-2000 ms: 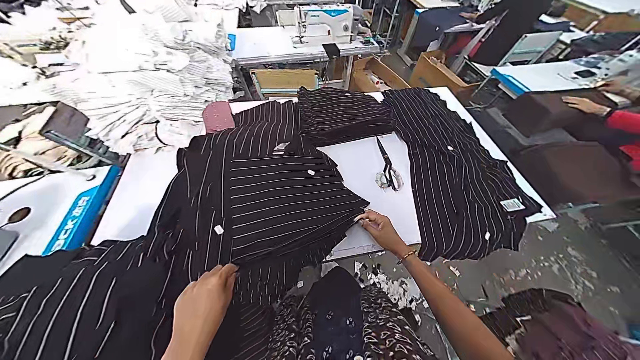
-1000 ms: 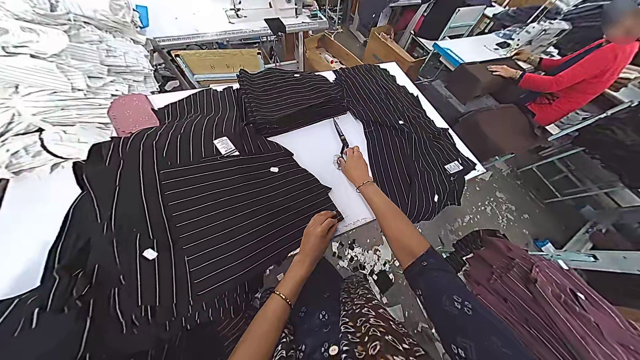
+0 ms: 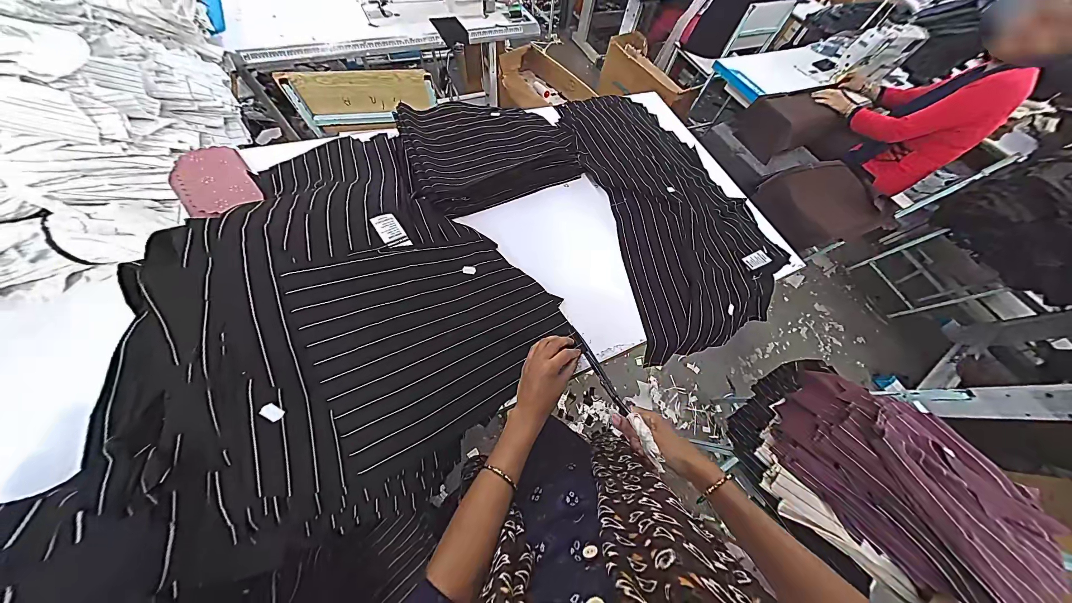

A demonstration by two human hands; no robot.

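My left hand [image 3: 548, 373] pinches the pointed corner of a black pinstriped fabric piece [image 3: 419, 343] at the near edge of the white table [image 3: 561, 243]. My right hand [image 3: 657, 440] is closed around the cloth-wrapped handles of fabric scissors [image 3: 601, 375], whose dark blades point up and left to the fabric corner beside my left fingers. Whether the blades are apart cannot be told. More black striped pieces lie in piles at the back [image 3: 494, 155] and on the right [image 3: 678, 226] of the table, with small white tags on them.
White striped fabric [image 3: 117, 109] is heaped at the left, near a pink piece [image 3: 215, 182]. Maroon garment pieces [image 3: 904, 477] hang at lower right. Cardboard boxes [image 3: 544, 79] stand behind the table. A person in red [image 3: 946, 121] works at a sewing machine, upper right.
My right hand has taken the scissors from the white tabletop and brought them toward me, beside the fabric corner. My left hand has moved from the dark pile to that corner.
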